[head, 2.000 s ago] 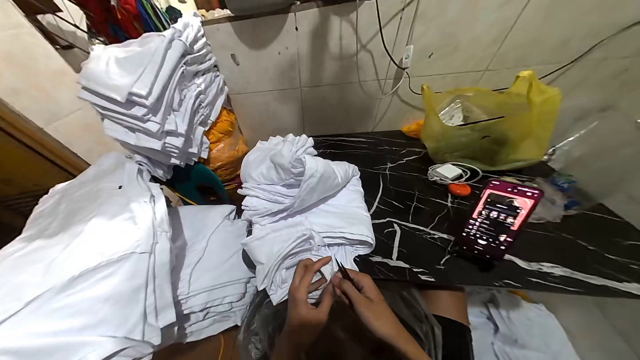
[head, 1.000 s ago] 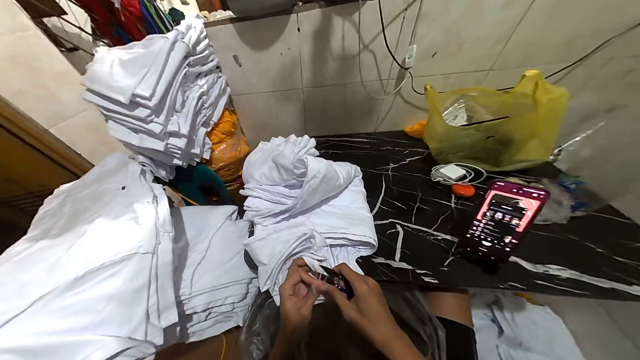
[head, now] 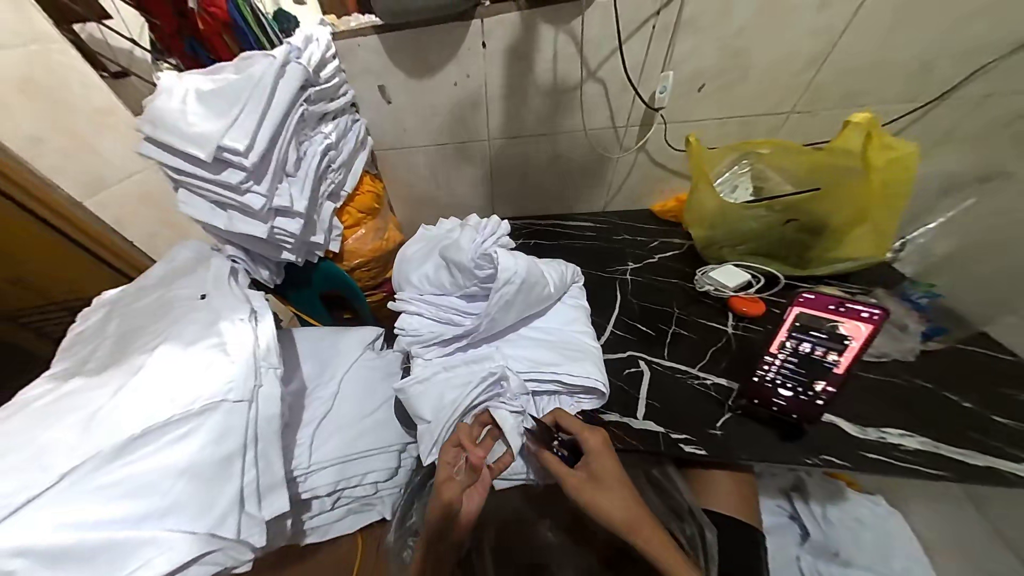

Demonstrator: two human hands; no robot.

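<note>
A bundle of folded white cloth garments [head: 496,320] lies on the near left part of the black marble-patterned table. At its near edge my left hand [head: 470,472] pinches a fold of the white cloth, and a thin thread shows by its fingers. My right hand [head: 580,460], just to the right, holds a small dark tool [head: 560,444], perhaps thread snips, with its tip against the cloth. The fingers partly hide the tool, so its exact kind cannot be told. A dark, translucent plastic bag [head: 512,532] lies below both hands.
A tall stack of white garments [head: 256,152] rises at the back left, beside an orange bundle [head: 370,232]. More white cloth [head: 144,400] spreads at the left. On the table [head: 664,352] are a lit phone [head: 816,356], a white charger [head: 730,278], a red-orange disc [head: 746,306] and a yellow plastic bag [head: 800,208].
My hands were close together around the dark tool one second ago; now they are farther apart, with the left pinching the cloth and the right holding the tool beside it.
</note>
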